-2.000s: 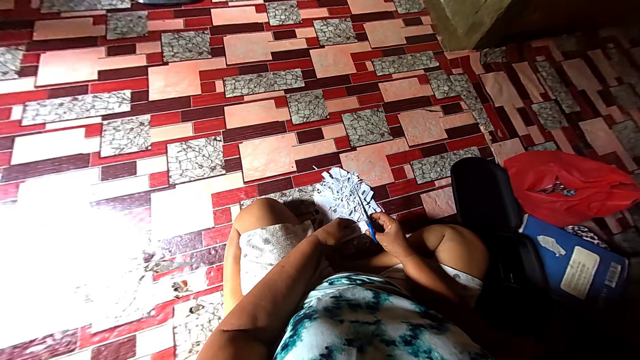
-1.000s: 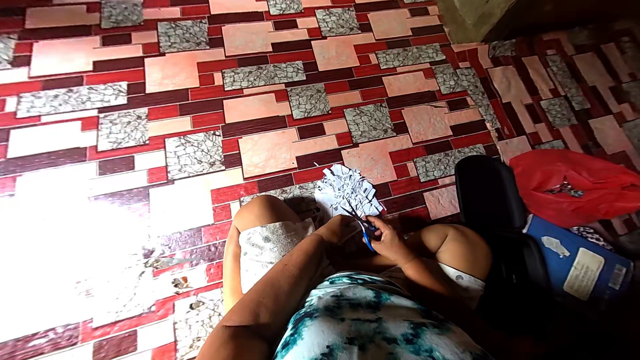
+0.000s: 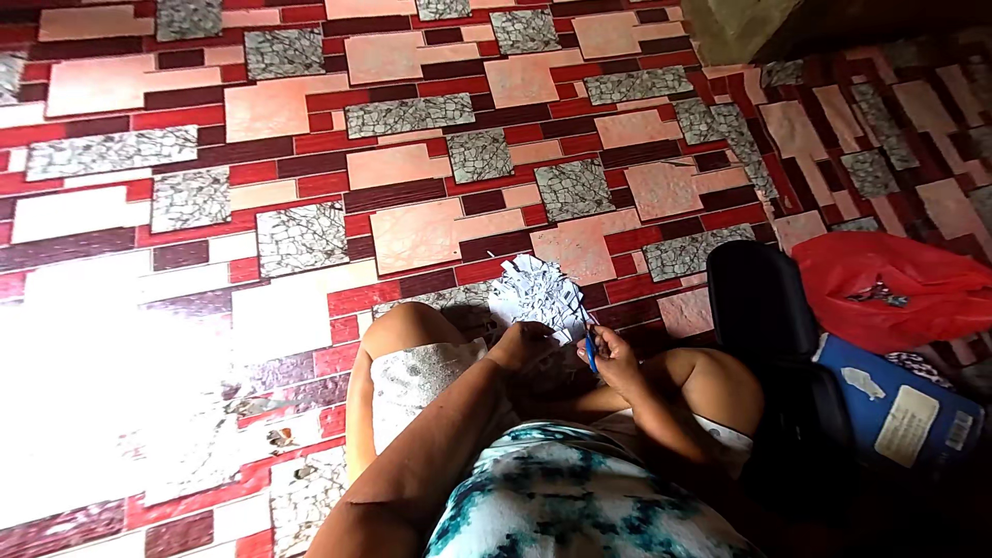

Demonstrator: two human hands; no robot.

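Note:
A heap of cut white paper pieces [image 3: 539,291] lies on the patterned floor in front of my crossed legs. My right hand [image 3: 608,356] holds scissors with blue handles [image 3: 591,350], their blades pointing up beside the right edge of the heap. Just below the heap, my left hand [image 3: 521,345] has its fingers bent together near a small white strip [image 3: 563,336]. Whether the strip is in those fingers cannot be told.
To the right lie an open black case [image 3: 759,291], a red plastic bag [image 3: 891,287] and a blue folder or box [image 3: 891,403] with a pale label. A concrete base [image 3: 732,31] stands at the upper right. Strong light falls on the floor [image 3: 93,372] at left.
The scissors have changed their angle in my right hand. My left hand has stayed near the lower edge of the paper heap.

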